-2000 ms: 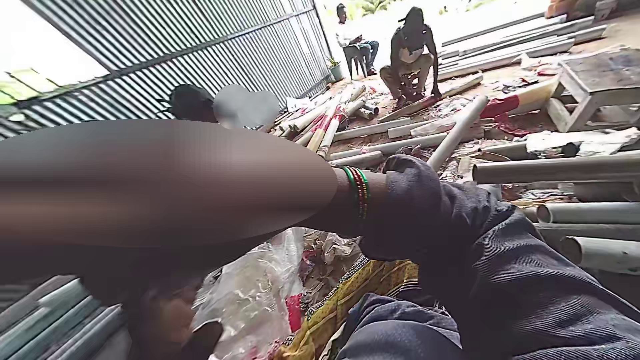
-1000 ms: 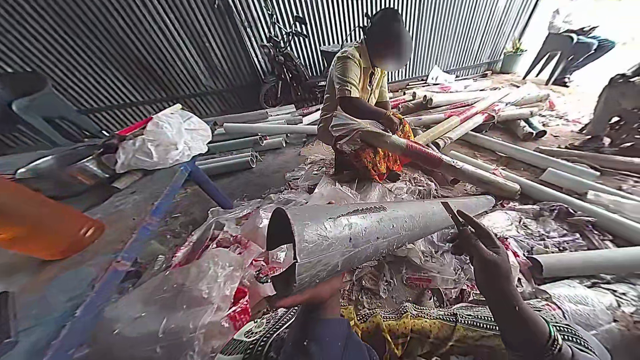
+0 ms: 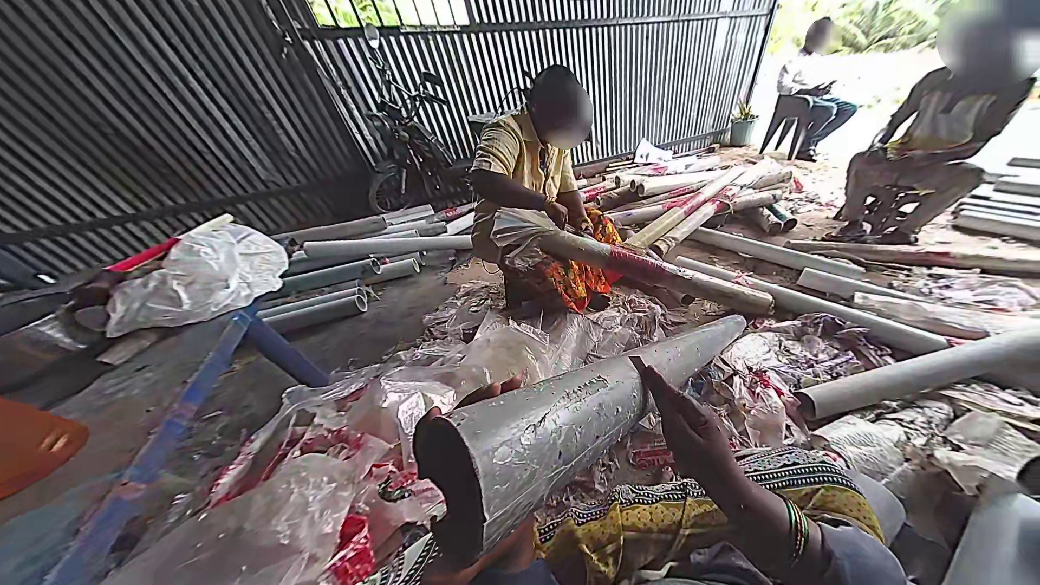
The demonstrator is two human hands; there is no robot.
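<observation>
A grey plastic pipe (image 3: 561, 431) lies tilted across my lap, its open end toward me at the left and its far end pointing up to the right. My left hand (image 3: 487, 552) grips it near the open end, partly hidden beneath the pipe. My right hand (image 3: 691, 426) is at the pipe's right side, holding a small dark flat piece (image 3: 639, 375), perhaps a blade, against its surface. Green and red bangles (image 3: 795, 528) circle my right wrist. Yellow patterned cloth (image 3: 634, 524) covers my lap.
A co-worker (image 3: 528, 162) sits ahead with a long pipe (image 3: 650, 272) wrapped in red-marked film. Plastic scraps (image 3: 325, 487) surround my lap. A blue metal bar (image 3: 154, 471) is at left, a grey pipe (image 3: 918, 374) at right. More people, a motorcycle (image 3: 406, 138) and piled pipes (image 3: 699, 203) stand farther off.
Two seconds ago an arm filled much of the view and the grey pipe did not show. The view has swung strongly since. The small dark piece has come down onto the pipe.
</observation>
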